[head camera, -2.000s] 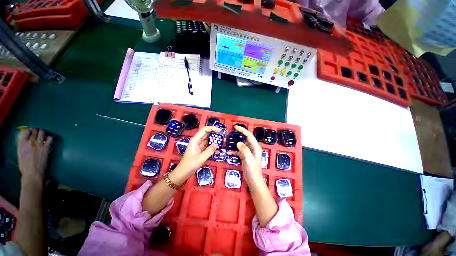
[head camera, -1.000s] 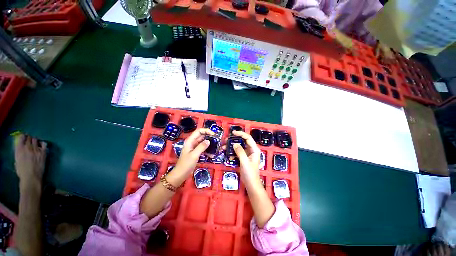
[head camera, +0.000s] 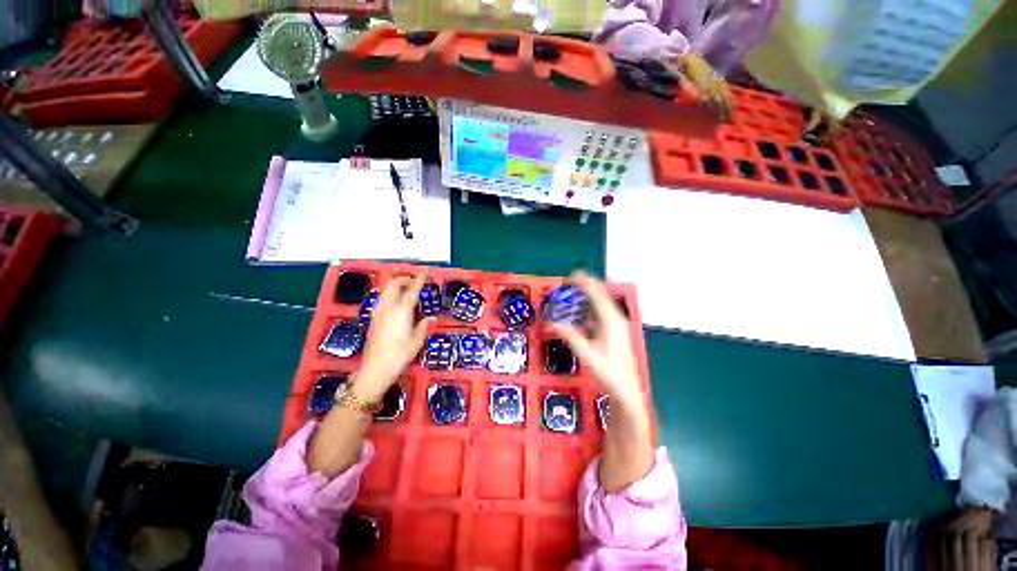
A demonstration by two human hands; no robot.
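A red watch tray (head camera: 499, 466) lies on the green bench, with watch heads in its upper rows and bare pockets lower down. My left hand (head camera: 395, 330) is over the upper left pockets, its fingertips at a lit watch head (head camera: 430, 299); whether it grips it is unclear. My right hand (head camera: 603, 344), slightly blurred, holds another watch head (head camera: 567, 303) over the upper right of the tray. Several watch screens in the upper two rows show blue-white icons; others are dark or glaring.
A tester (head camera: 538, 156) stands behind the tray, record sheets (head camera: 335, 212) with a pen (head camera: 400, 201) to its left, and a desk fan (head camera: 296, 69) behind. A raised red tray (head camera: 524, 84) hangs above the tester. White paper (head camera: 747, 262) lies right. Another person's hand (head camera: 706, 87) shows at the back.
My hands have moved apart from the tray's middle, left hand leftward and right hand rightward. More screens in the tray are lit. The view has shifted, and the coworker's arm at left is lower.
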